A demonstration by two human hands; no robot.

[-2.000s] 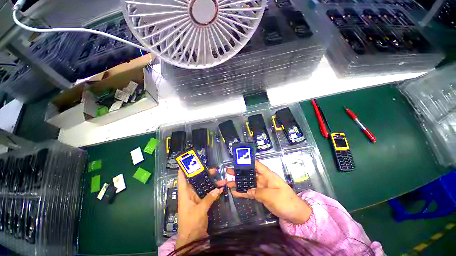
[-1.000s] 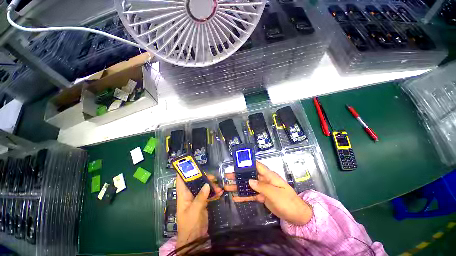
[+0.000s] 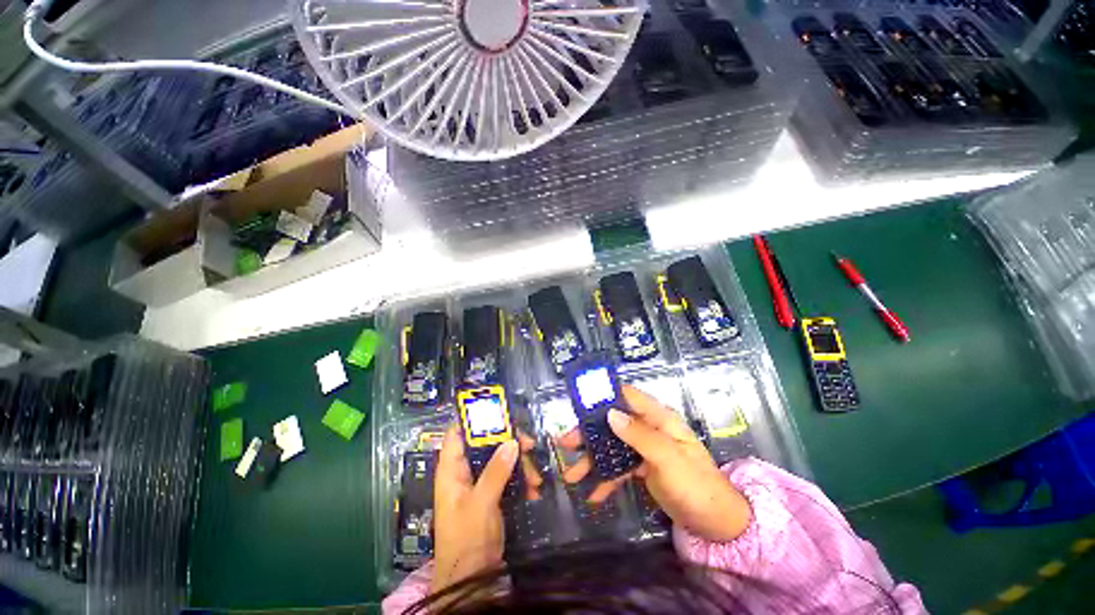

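Observation:
My left hand point(image 3: 471, 511) holds a keypad phone point(image 3: 486, 415) with a yellow frame round its lit white screen, thumb over the keys. My right hand point(image 3: 678, 463) holds a second phone point(image 3: 594, 390) with a dark bluish front and a lit screen, thumb just below the screen. Both phones are above the clear blister tray point(image 3: 781, 421). In the tray's back row lie several black phones point(image 3: 624, 315) with silvery lower parts and bits of yellow. Another black phone point(image 3: 417, 505) lies in the front left pocket. The hands hide part of the front row.
A yellow-framed phone point(image 3: 829, 364), a red marker point(image 3: 775, 282) and a red pen point(image 3: 872, 296) lie right of the tray. Green squares point(image 3: 345, 418) and white cards point(image 3: 330, 372) lie left. A white fan point(image 3: 480, 72) overhangs. A carton point(image 3: 258, 234) and stacked trays point(image 3: 588, 180) stand behind.
The yellow-framed phone in my left hand has moved right and turned more upright. The right phone has tilted and lowered slightly, with my right thumb now nearer its screen.

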